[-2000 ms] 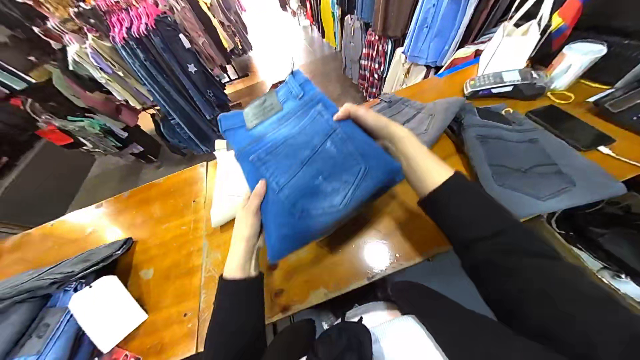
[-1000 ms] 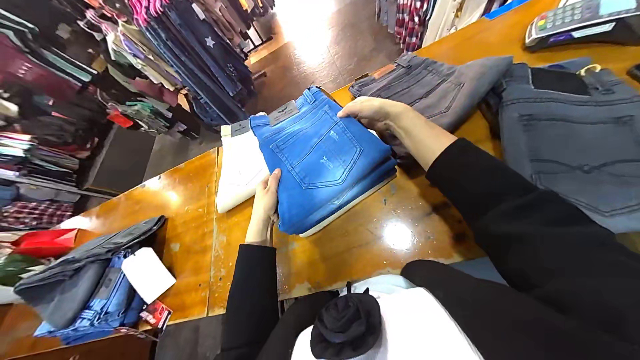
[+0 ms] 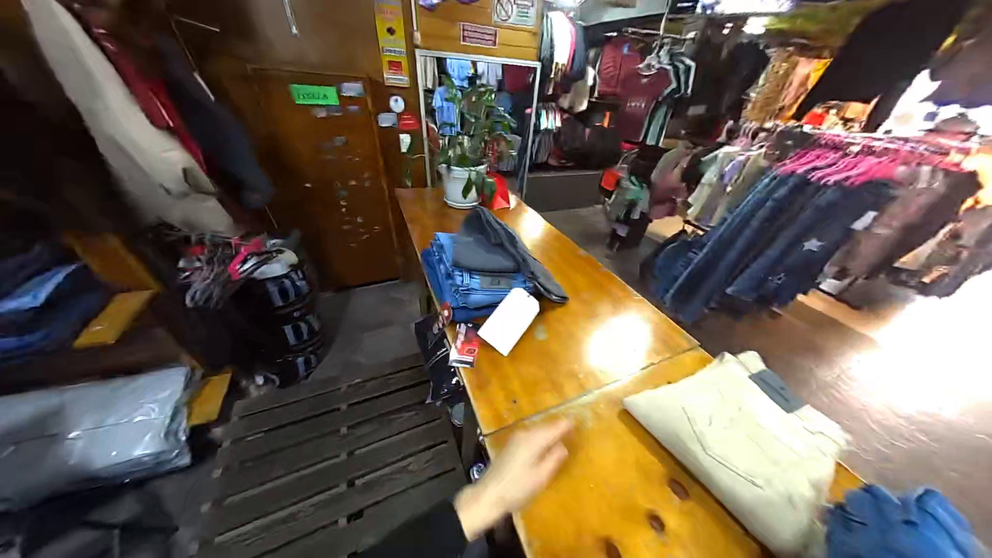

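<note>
My left hand [image 3: 521,474], blurred and holding nothing, is over the near edge of the wooden counter [image 3: 573,310], fingers pointing toward the upper right. My right hand is out of view. To the right of my left hand lie folded cream trousers [image 3: 736,442] with a grey label at the waistband. Folded blue jeans [image 3: 899,523] show at the lower right corner, beside the cream pair. Farther along the counter rests a stack of blue jeans [image 3: 457,283] with dark grey trousers [image 3: 496,252] on top, and a blank white tag [image 3: 509,321] hangs from it.
A potted plant [image 3: 463,186] stands at the counter's far end. Slatted wooden boards [image 3: 333,465] cover the floor on the left. Plastic-wrapped clothes [image 3: 101,434] lie at the far left, near a black barrel [image 3: 291,318] with hangers. Hanging jeans [image 3: 752,240] are beyond the counter.
Both hands held folded blue jeans in the earlier frames; now my left hand is off them and my right hand is out of view. The view has swung far to the left.
</note>
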